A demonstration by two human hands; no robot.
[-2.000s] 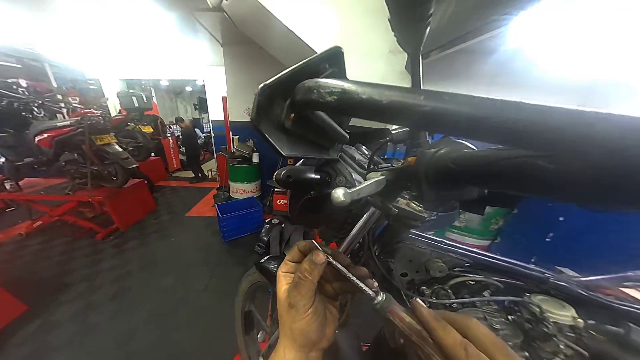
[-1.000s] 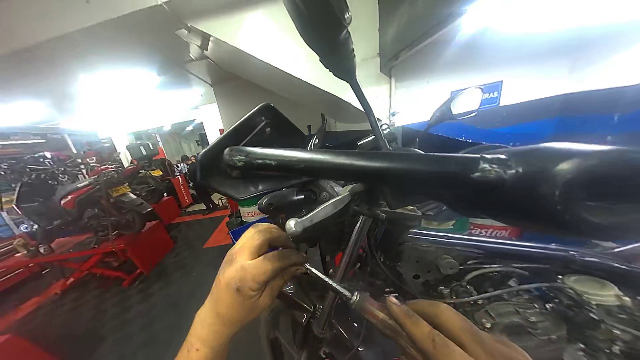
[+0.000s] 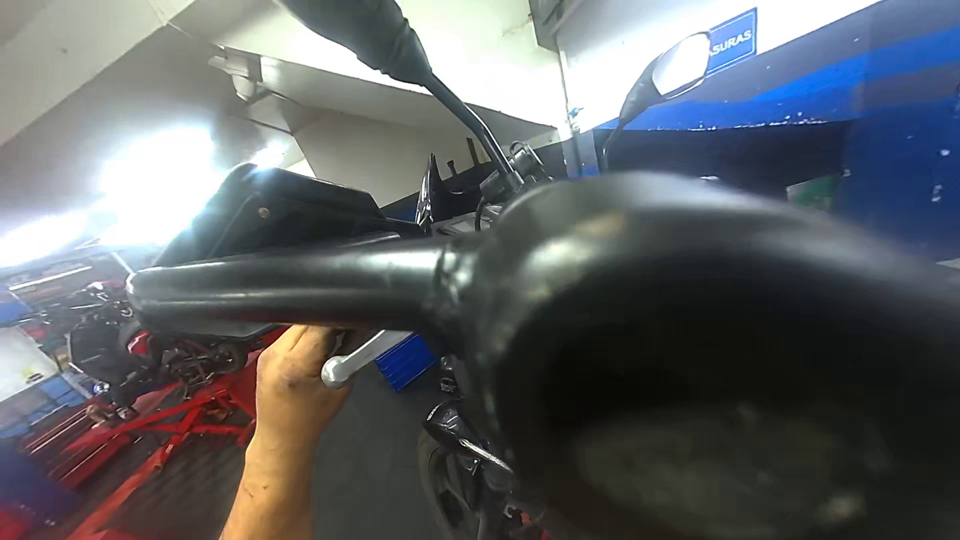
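My left hand (image 3: 296, 375) is raised beneath a thick black metal tube (image 3: 300, 289), beside the ball-ended silver handlebar lever (image 3: 352, 364) of a motorcycle. The tube hides its fingertips, so what they touch or hold cannot be told. My right hand does not show. The black tube runs across the view very close to the camera and covers much of the right side. Above it rises the stem of a black rear-view mirror (image 3: 476, 127), and a second mirror (image 3: 681, 66) stands farther right. The front wheel (image 3: 450, 480) is below.
A black angular panel (image 3: 277, 210) is behind the tube at left. Red motorcycle lifts (image 3: 202, 412) with a parked motorcycle (image 3: 187, 360) stand at the far left. A blue crate (image 3: 407, 362) sits on the dark floor (image 3: 364, 457). Behind is a blue wall (image 3: 907, 142) with a sign.
The thin metal tool that both hands held is out of sight. My right hand has left the view, and my left hand has gone up behind the tube. The view has moved much closer to the tube.
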